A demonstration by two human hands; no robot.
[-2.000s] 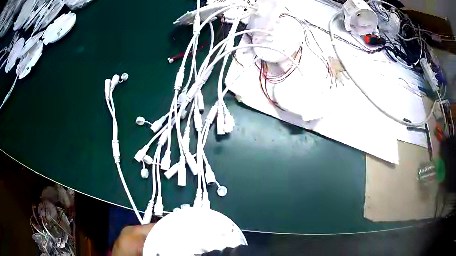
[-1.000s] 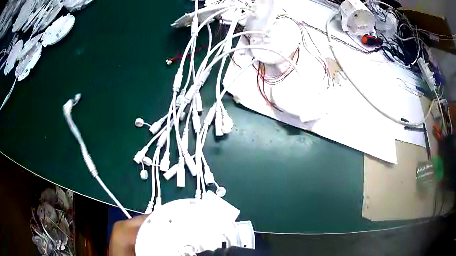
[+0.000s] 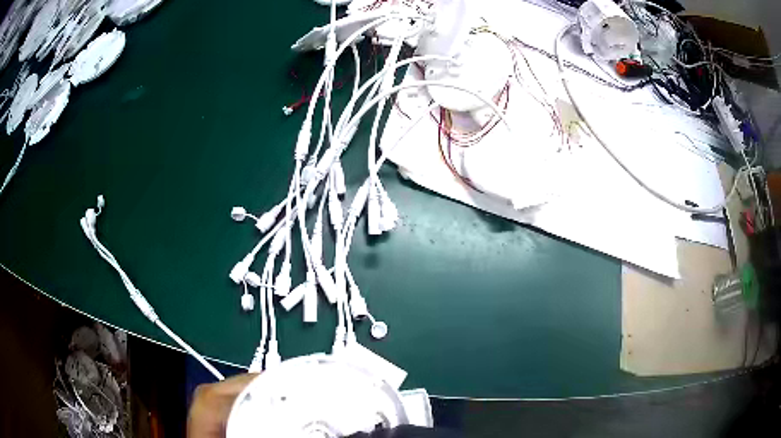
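A white round base (image 3: 312, 398) is at the bottom edge, cut off by it. My left hand (image 3: 214, 409) grips its left rim; only part of the hand shows. A white pigtail cable (image 3: 141, 301) runs from beside the hand up and left over the table, splitting into two short ends. A dark shape (image 3: 398, 431) overlaps the base at the bottom edge; it may be the glue gun's tip, but too little shows to tell. My right hand is out of view.
White pigtail cables (image 3: 307, 192) spread from stacked round bases (image 3: 467, 77) with thin red wires. White paper (image 3: 548, 201) lies at right, with a cardboard mat (image 3: 676, 316) and solder spool (image 3: 730, 292). More discs (image 3: 97, 56) pile at upper left. Cable clutter is at upper right.
The base in my left hand has turned from a smooth face to one showing raised details and white tabs at its right. Its pigtail has swung left and down across the table.
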